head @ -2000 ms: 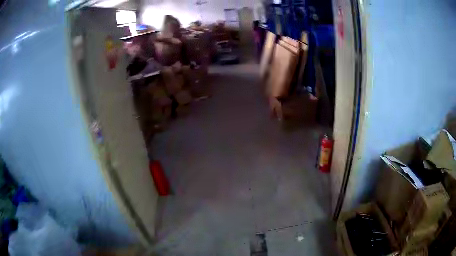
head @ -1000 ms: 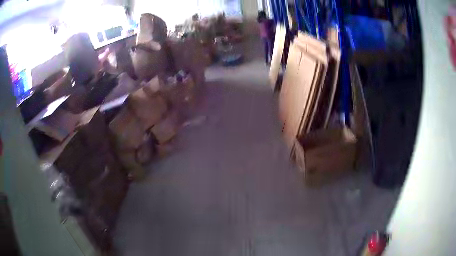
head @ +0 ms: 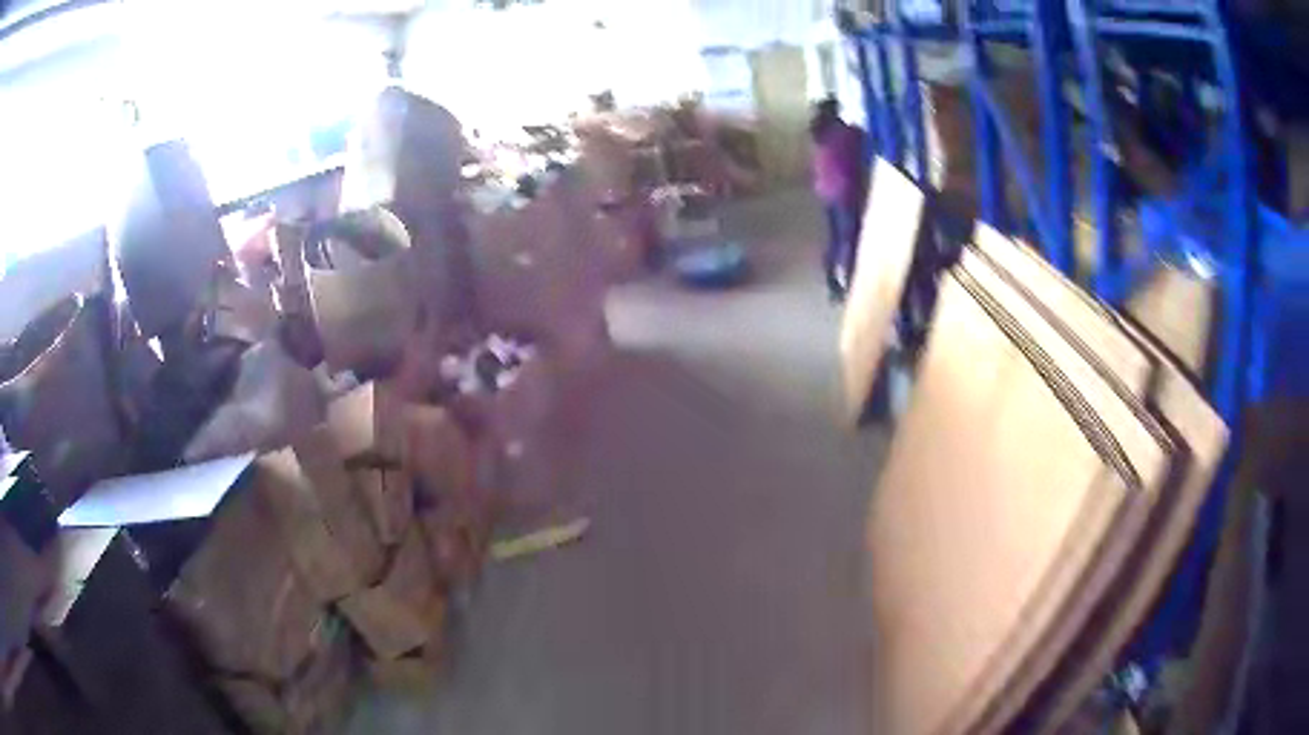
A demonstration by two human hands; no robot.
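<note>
Neither of my hands is in the picture. Nearest in front of me on the right, several large tan cardboard sheets [head: 991, 503] lean upright against blue racking [head: 1227, 330]. On the left, brown cardboard cartons [head: 259, 574] stand in a crowded pile, some with open flaps. A pale flat panel [head: 158, 491] lies on top of them. An open carton holds small white and dark pieces [head: 488, 363], too blurred to name.
A grey floor aisle [head: 675, 474] runs between the cartons and the sheets. A yellowish strip [head: 540, 540] lies on the floor at left. A person in a pink top [head: 838, 180] stands farther back by the racking. A blue round object [head: 712, 263] is on the floor beyond.
My view has moved forward through the doorway into the storeroom. The door frame and fire extinguishers have left the picture. The leaning sheets, cartons and person now appear larger.
</note>
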